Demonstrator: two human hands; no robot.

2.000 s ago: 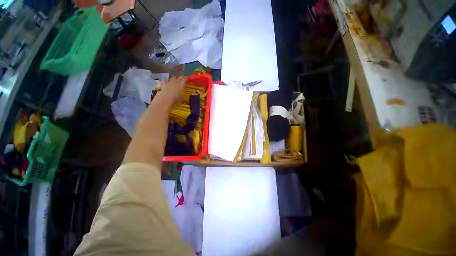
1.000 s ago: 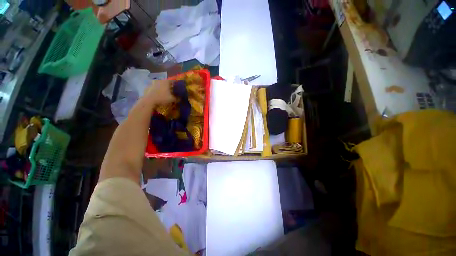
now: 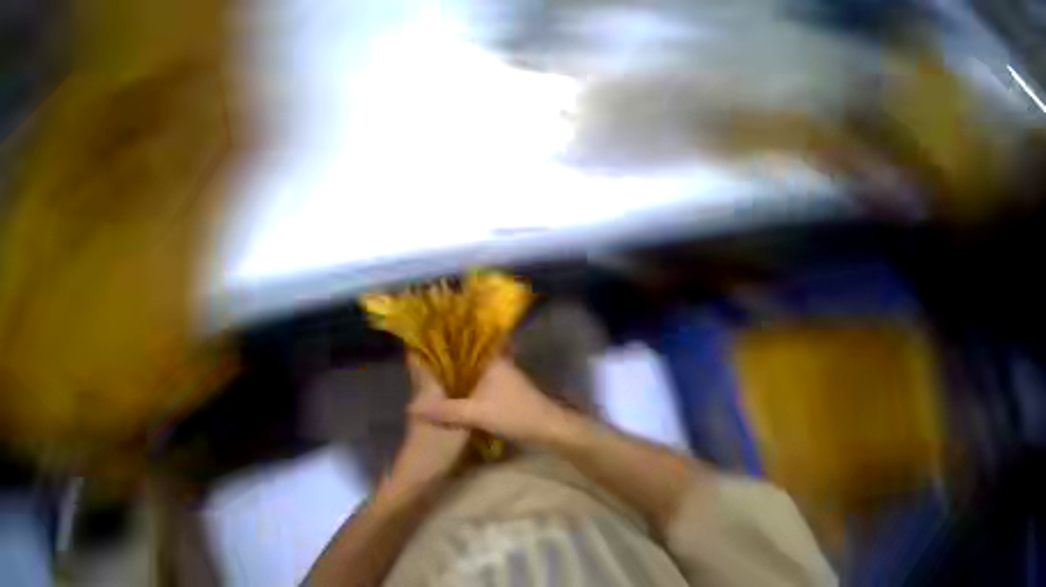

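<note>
The frame is blurred by motion. A bundle of yellow strips [image 3: 461,333] is held near my lap, just in front of the white table edge, its top ends fanned out. My left hand [image 3: 439,427] is closed around the lower part of the bundle from the left. My right hand [image 3: 501,401] grips it from the right. The hands touch, and the fingers are too blurred to tell apart. A small yellow end shows below the hands.
The white table [image 3: 379,149] spans the front, with blurred items at its right. Mustard cloth [image 3: 103,252] hangs at the left. A blue crate [image 3: 700,373] with mustard cloth [image 3: 843,401] is at the right. White sheets [image 3: 287,522] lie low on both sides.
The view has swung from the red basket and box to the white table and my lap. My left hand has left the basket, and both hands now hold a yellow bundle.
</note>
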